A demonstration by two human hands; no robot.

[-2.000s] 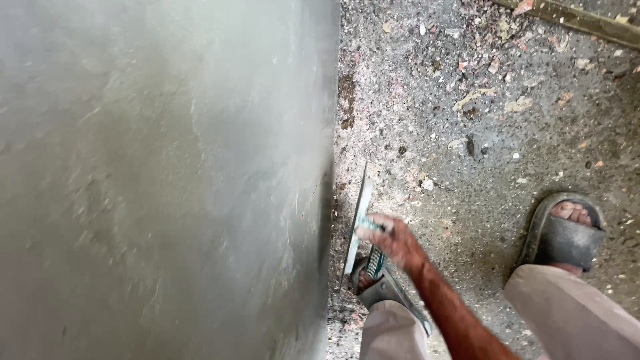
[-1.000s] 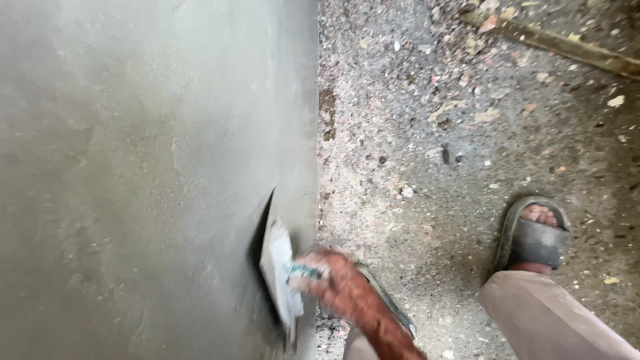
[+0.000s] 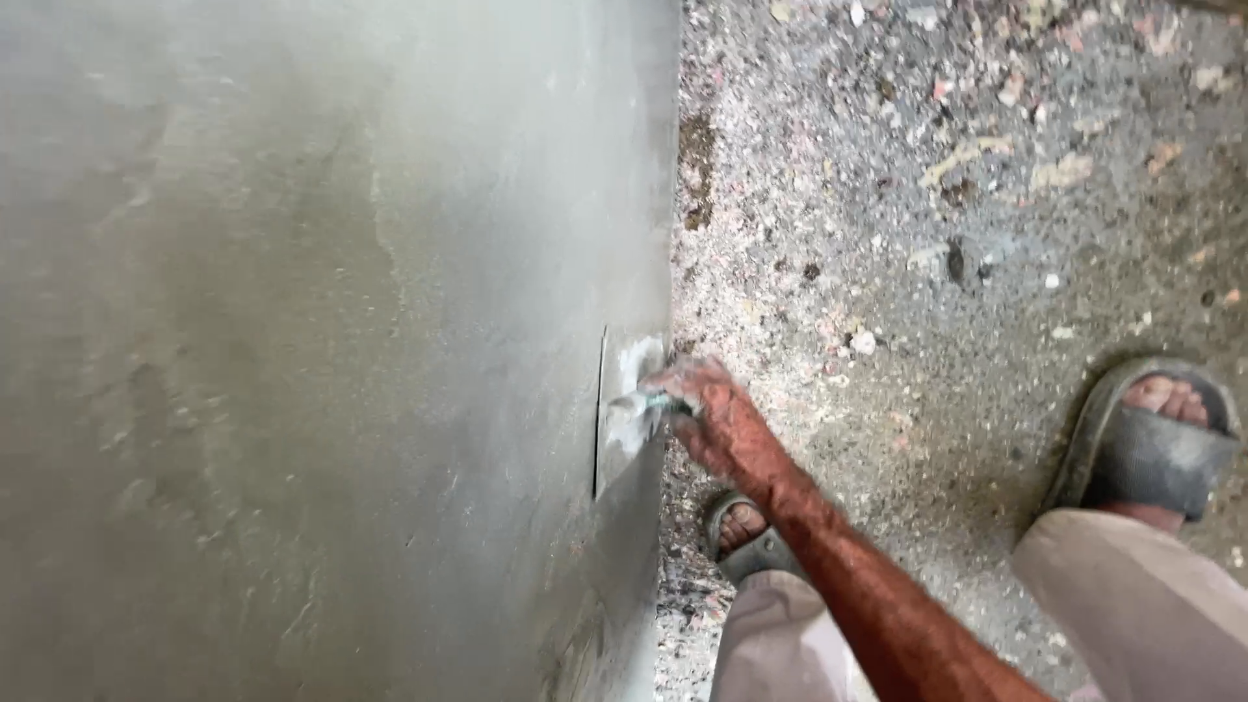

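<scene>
My right hand is closed around the handle of a steel plastering trowel, which has pale smears on its blade. The blade lies nearly flat on a smooth grey plastered surface, close to that surface's right edge. Slight blur covers my fingers and the handle. My left hand is out of view.
A rough floor with paint spots and debris runs along the plastered edge. My sandalled feet stand on it, one sandal just below my hand and the other at the far right.
The trowel, edge-on beside the plastered surface two seconds ago and tilted over it one second ago, now lies nearly flat on it. My right hand has stayed on its handle.
</scene>
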